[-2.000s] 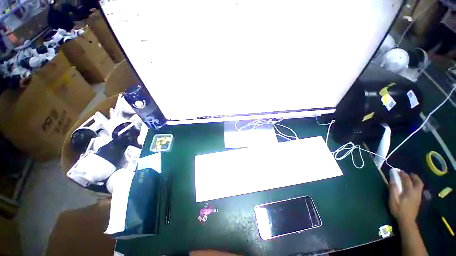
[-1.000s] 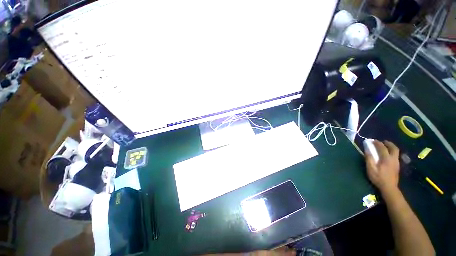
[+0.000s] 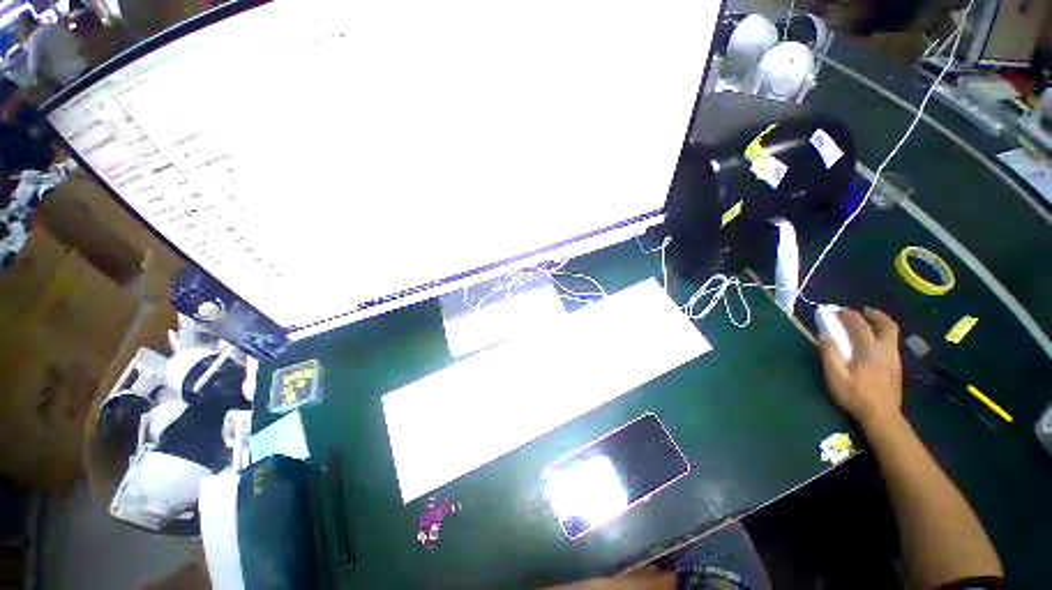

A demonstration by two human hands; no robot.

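My right hand [image 3: 863,363] rests over a white computer mouse [image 3: 833,332] at the right of the bench, fingers around it. At the bottom edge a small strip of skin [image 3: 635,582] shows, likely my left arm; the left hand itself cannot be made out. The large monitor [image 3: 404,150] fills the top and shows pale lines of text at its left side. A plain white slab [image 3: 542,386] lies below it. A glossy smartphone [image 3: 617,475] with strong glare lies near the bench's front edge.
White cable coils [image 3: 721,300] lie beside the slab. A dark green box [image 3: 277,524], a pink-red item [image 3: 435,521] and a clear box with yellow pieces [image 3: 295,386] are at left. A black bag [image 3: 761,184], yellow tape roll [image 3: 925,271] and yellow pen [image 3: 990,403] are at right. White devices [image 3: 173,426] fill a carton.
The view has turned, so the bench and monitor appear shifted left and tilted. More text shows on the screen. My right hand stays on the mouse.
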